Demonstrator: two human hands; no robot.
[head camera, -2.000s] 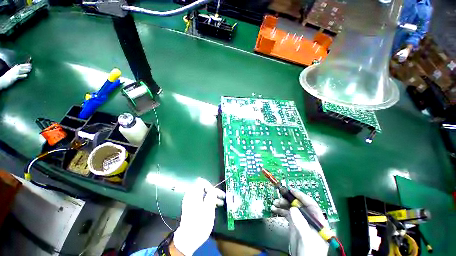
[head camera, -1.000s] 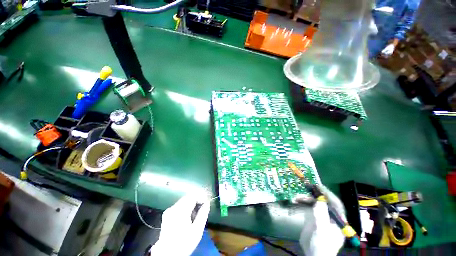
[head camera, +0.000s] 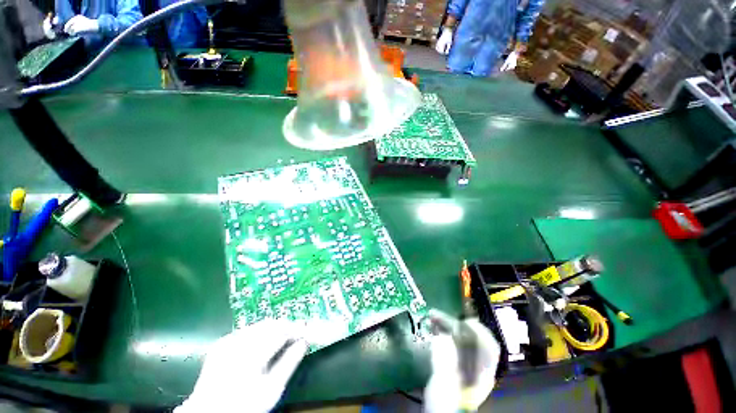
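Note:
The large green circuit board (head camera: 311, 242) lies in front of me, with a dark gap under its slanted front edge. My gloved left hand (head camera: 254, 363) is closed over its front left corner; the fingertips are partly hidden. My gloved right hand (head camera: 462, 359) is at the front right corner, fingers by the board's edge, blurred. It also holds the soldering iron (head camera: 466, 281), copper tip up, beside the right tray. Thin solder wire (head camera: 129, 270) runs from the spool (head camera: 75, 211) down towards my left hand; its end is not visible.
The clear fume hood (head camera: 351, 113) hangs over the board's far edge. A second board (head camera: 428, 133) sits behind. Black parts trays stand left (head camera: 97, 323) and right (head camera: 484, 294), the right one with a yellow coil (head camera: 585, 327). A green mat (head camera: 629, 266) lies right. People in blue smocks stand at the back.
The view has turned right. Both hands have moved to the board's front corners. The iron has left the board's surface and its tip now points up. The board sits turned, its front edge slanting.

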